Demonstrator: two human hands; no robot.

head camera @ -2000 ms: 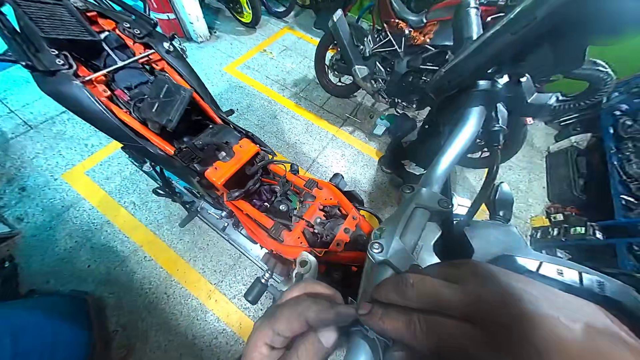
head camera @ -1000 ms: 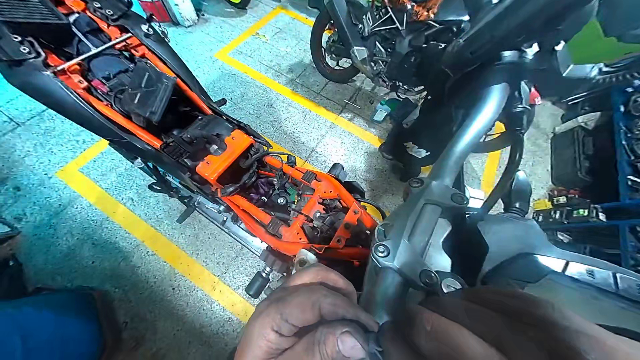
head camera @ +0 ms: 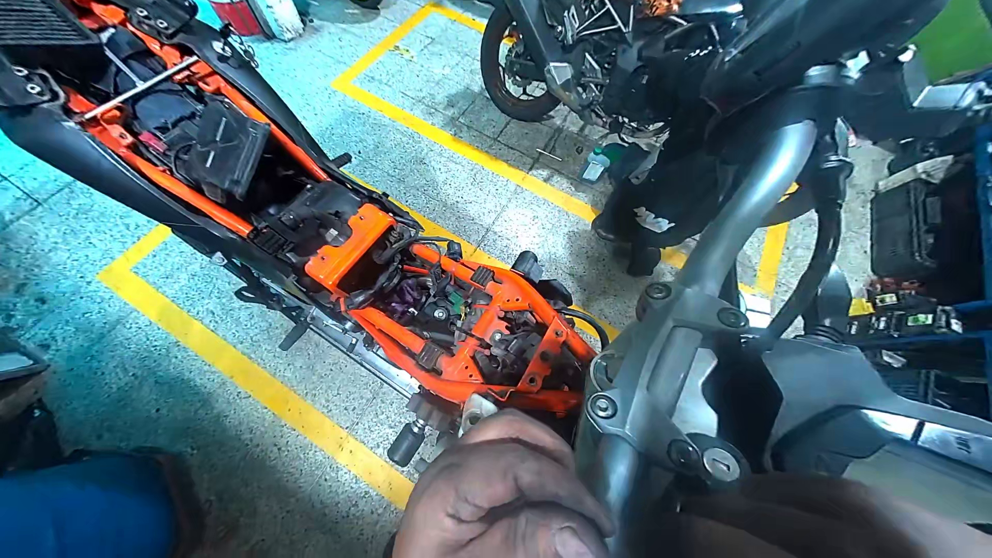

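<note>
Near the bottom middle, my left hand is curled beside the grey handlebar of a motorcycle; its fingertips run out of view, so anything between them is hidden. My right hand lies blurred and dark at the bottom right, below the ignition lock, its fingers not clear. The handlebar clamp with its bolts sits above both hands. Left of it stretches the bare orange frame of the motorcycle, with wiring and an orange bracket exposed. A footpeg-like black part sticks out near my left hand.
A second motorcycle's wheel stands at the top. A person in dark clothes is low behind the handlebar, near a bottle. Yellow lines mark the floor. A black case is at right, blue cloth at lower left.
My hands were together beside the handlebar two seconds ago; now my right hand is lower and farther right, apart from the left. The view has shifted slightly.
</note>
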